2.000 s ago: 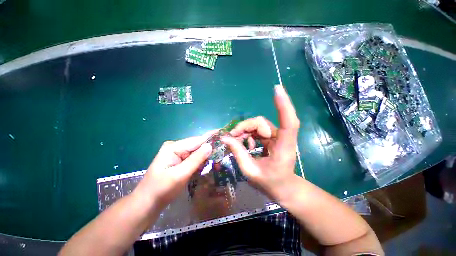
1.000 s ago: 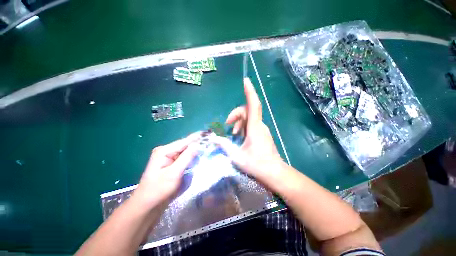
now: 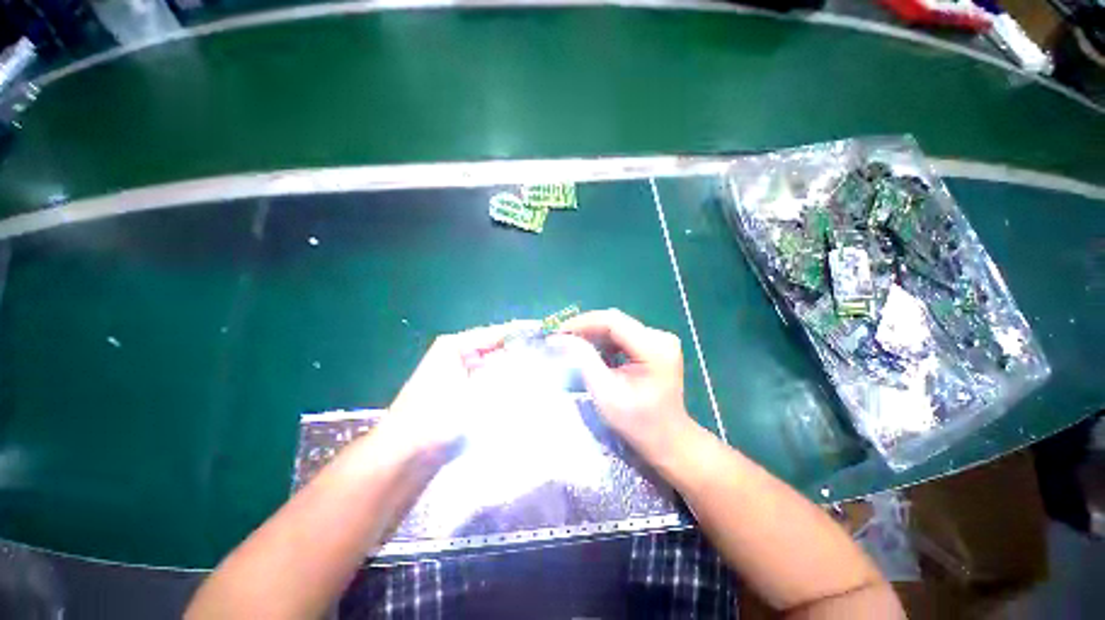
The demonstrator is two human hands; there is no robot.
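My left hand (image 3: 442, 382) and my right hand (image 3: 630, 369) meet over the near edge of the green bench. Their fingertips hold a small green circuit board (image 3: 560, 317) between them; glare hides most of it. Under my hands lies a silver-grey label sheet (image 3: 485, 527) with a pale dotted edge, its middle washed out white by glare. Two more green boards (image 3: 517, 212) lie partly overlapping near the white strip beyond my hands.
A clear plastic tray (image 3: 899, 446) heaped with green boards lies to the right, slanted. A thin white line (image 3: 686, 297) crosses the bench between my hands and the tray. A brown cardboard box (image 3: 988, 521) and clear plastic are below the bench at right.
The single board that lay left of the pair is gone from its place on the bench. My right hand's raised forefinger has come down to the board. The view has tilted up.
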